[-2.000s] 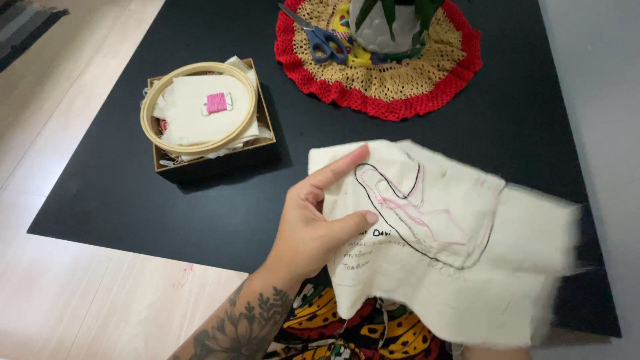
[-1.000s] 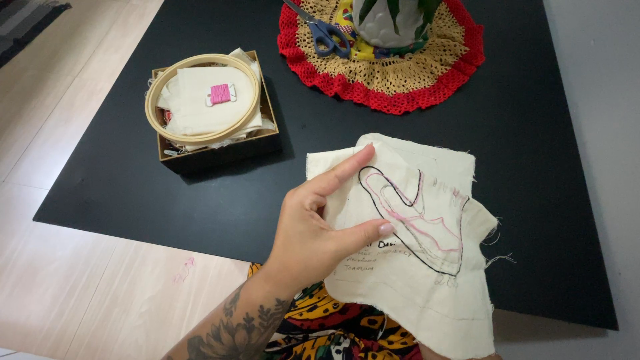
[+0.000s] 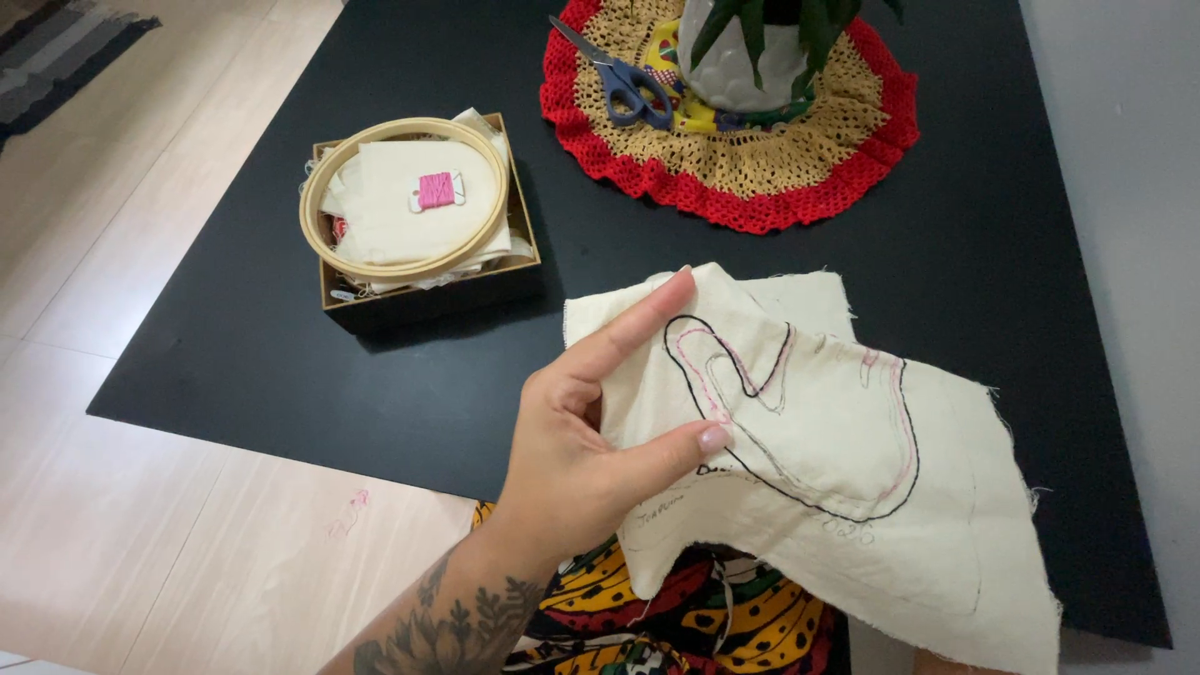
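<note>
My left hand (image 3: pixel 591 431) grips the left side of a cream cotton cloth (image 3: pixel 825 441), thumb on top and index finger along its upper edge. Black stitching outlines a hand-like shape on the cloth, with pink thread lines and pencil marks inside it, and handwriting lies below. The cloth's edges are frayed. Of my right hand only a bit of skin (image 3: pixel 947 664) shows under the cloth at the bottom edge; its fingers are hidden.
On the black table (image 3: pixel 422 403) stands a box (image 3: pixel 431 305) of fabric pieces, topped by a wooden embroidery hoop (image 3: pixel 314 220) and a bobbin of pink thread (image 3: pixel 438 191). Behind, blue-handled scissors (image 3: pixel 623 89) and a white plant pot (image 3: pixel 741 66) rest on a crocheted doily (image 3: pixel 731 202).
The cloth's right part, folded in a second ago, is now spread out to the lower right, showing more of the black outline. My left hand keeps its grip.
</note>
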